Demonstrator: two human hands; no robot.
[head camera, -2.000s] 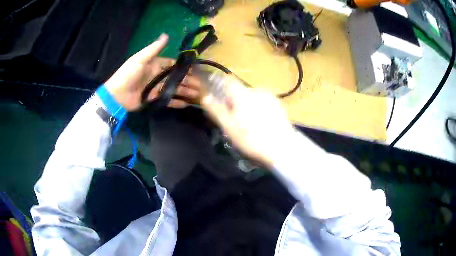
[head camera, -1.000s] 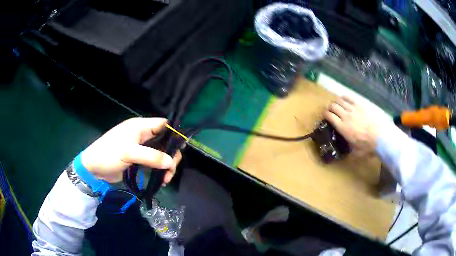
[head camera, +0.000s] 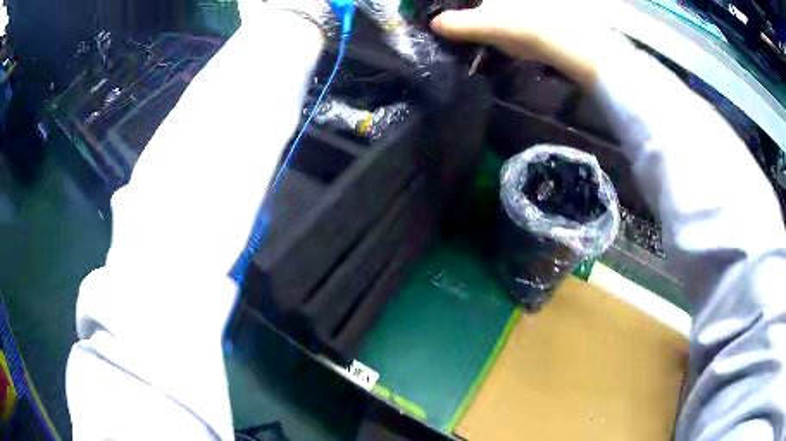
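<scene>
The black foam tray (head camera: 284, 185) stands in a stack at the upper middle. Clear plastic wrap with a small yellow-orange spot (head camera: 365, 123) lies in one compartment; more shiny wrap (head camera: 414, 43) shows near the top edge. My left arm reaches up over the tray; its hand is cut off by the top edge, with only the blue wrist strap (head camera: 343, 7) showing. My right hand (head camera: 517, 27) is at the top edge over the tray's far side, thumb pointing left beside something dark. Its fingers are mostly cut off, so its grip cannot be told.
A dark tub (head camera: 556, 202) lined with a clear bag holds small black parts, right of the foam stack. The green mat (head camera: 439, 314) and brown cardboard (head camera: 586, 362) lie in front. A blue cord (head camera: 306, 129) hangs along my left arm. Loose shiny parts (head camera: 642, 232) lie behind the tub.
The view has swung left to the foam stack. Both hands have moved from the bench front and cardboard up to the tray. The housing and coiled cable no longer show clearly.
</scene>
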